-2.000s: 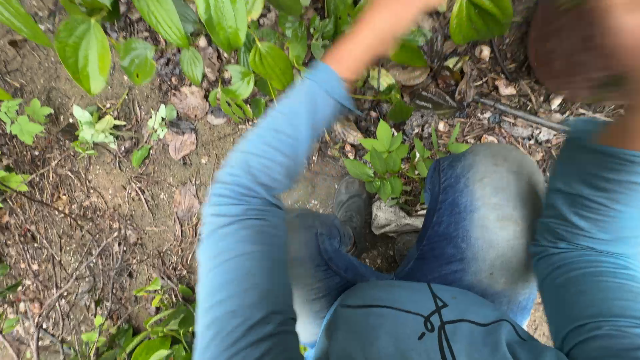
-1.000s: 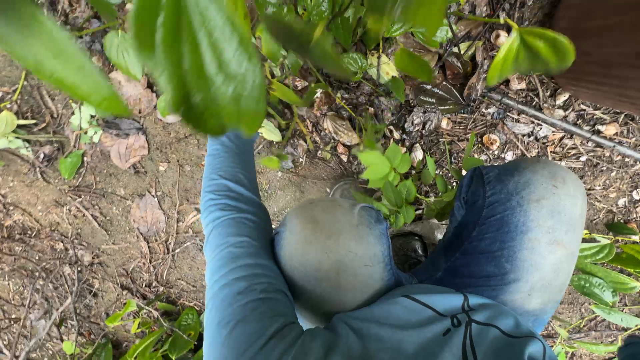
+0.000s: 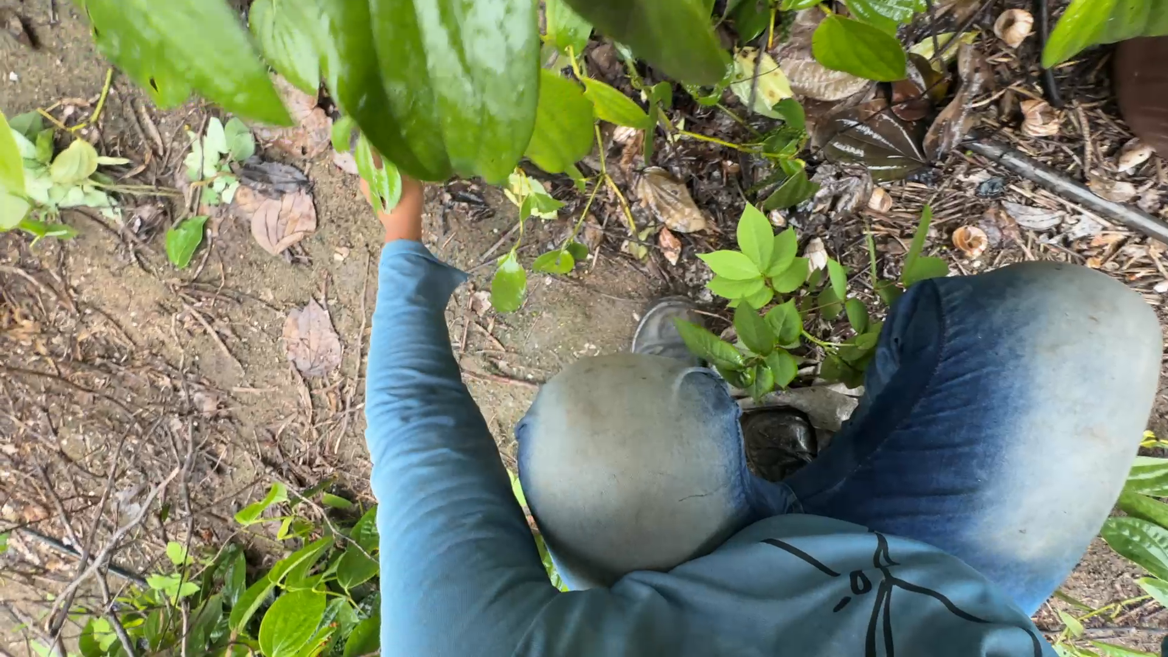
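My left arm, in a blue sleeve, reaches forward over bare soil. Only the wrist and a bit of my left hand [image 3: 399, 203] show; large green leaves [image 3: 438, 82] hang over the fingers, so whether they hold anything is hidden. A thin vine with small leaves [image 3: 509, 281] hangs just right of the wrist. My right hand is out of the frame. Below the leaves are my bent knees in faded, soiled jeans [image 3: 639, 456], with a grey shoe [image 3: 666, 330] partly showing between the knee and a small leafy plant [image 3: 757, 260].
A dark thin rod or pipe [image 3: 1068, 187] lies on leaf litter and snail shells at the right. A brown object [image 3: 1142, 96] stands at the right edge. Dry roots and twigs [image 3: 137, 520] cover the soil at left, beside a low green plant [image 3: 292, 620].
Two seconds ago my left forearm slanted up to the right; now it points straight ahead, its hand under the leaves. My right arm, visible then, has left the view.
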